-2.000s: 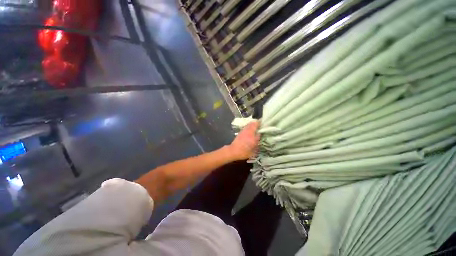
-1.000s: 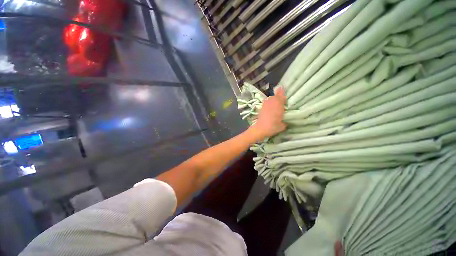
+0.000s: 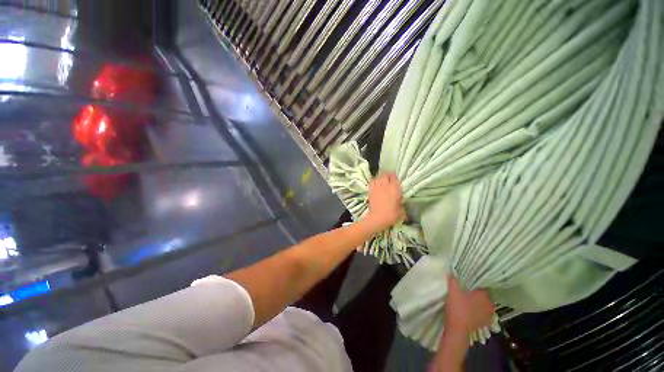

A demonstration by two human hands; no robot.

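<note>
The light green curtain panel (image 3: 502, 131) lies in long pleat folds over the metal rack, drawn together towards the middle of the view. My left hand (image 3: 386, 198) is closed around one bunched part near the pleated heading (image 3: 348, 174), which fans out beyond my fist. My right hand (image 3: 469, 309), lower right, grips a second gathered part, with ruffled cloth sticking out on both sides of it. A loose flat corner of green cloth (image 3: 608, 258) hangs out at the right. The fingers of both hands are partly hidden by cloth.
Shiny parallel bars of the metal rack (image 3: 320, 65) show at the top and also at the lower right. A grey floor with yellow marks lies left of the rack. Red shiny objects (image 3: 102, 131) are at the upper left, blurred.
My right hand has come fully into view and grips the lower part of the curtain. The cloth has bunched tighter at both hands, and more bars show at the lower right.
</note>
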